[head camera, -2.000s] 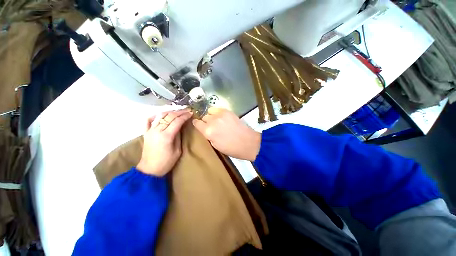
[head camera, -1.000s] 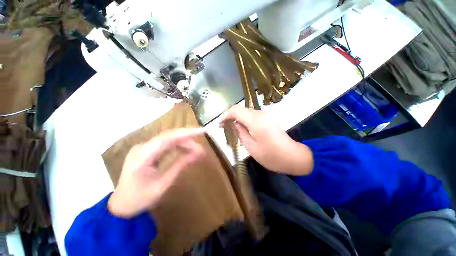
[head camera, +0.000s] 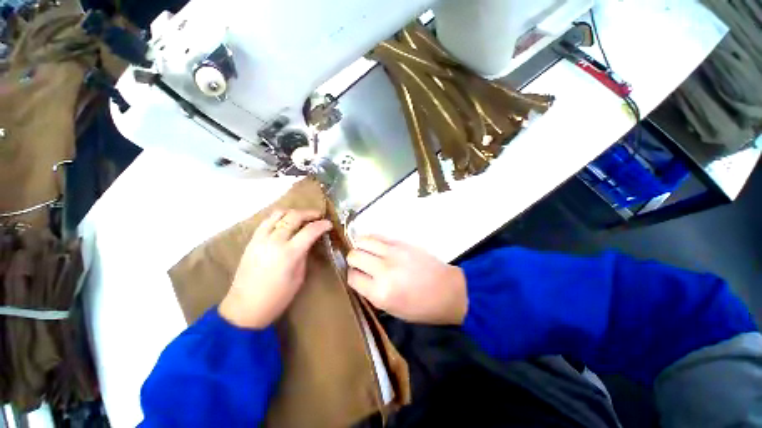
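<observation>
A tan-brown fabric panel (head camera: 322, 368) lies on the white table and hangs toward my lap, its top corner at the presser foot (head camera: 311, 165) of the white sewing machine (head camera: 276, 42). My left hand (head camera: 274, 266) rests on the panel, its fingertips gripping the edge below the needle. My right hand (head camera: 403, 276) pinches the right edge, where layers part and a pale strip shows. Whether a zipper is between the layers is not clear. My fingertips are partly hidden in the fold.
A zipper bundle (head camera: 451, 109) with gold lines lies on the machine bed behind the needle. A red-handled tool (head camera: 606, 77) lies at the right. Brown cloth stacks (head camera: 38, 334) are at left; a blue bin (head camera: 627, 174) and grey-green cloth (head camera: 723, 96) are at right.
Both hands first moved back from the needle, the right one lifting a brown strip. Now both hold the panel edge below the needle, and the edge shows a pale opening.
</observation>
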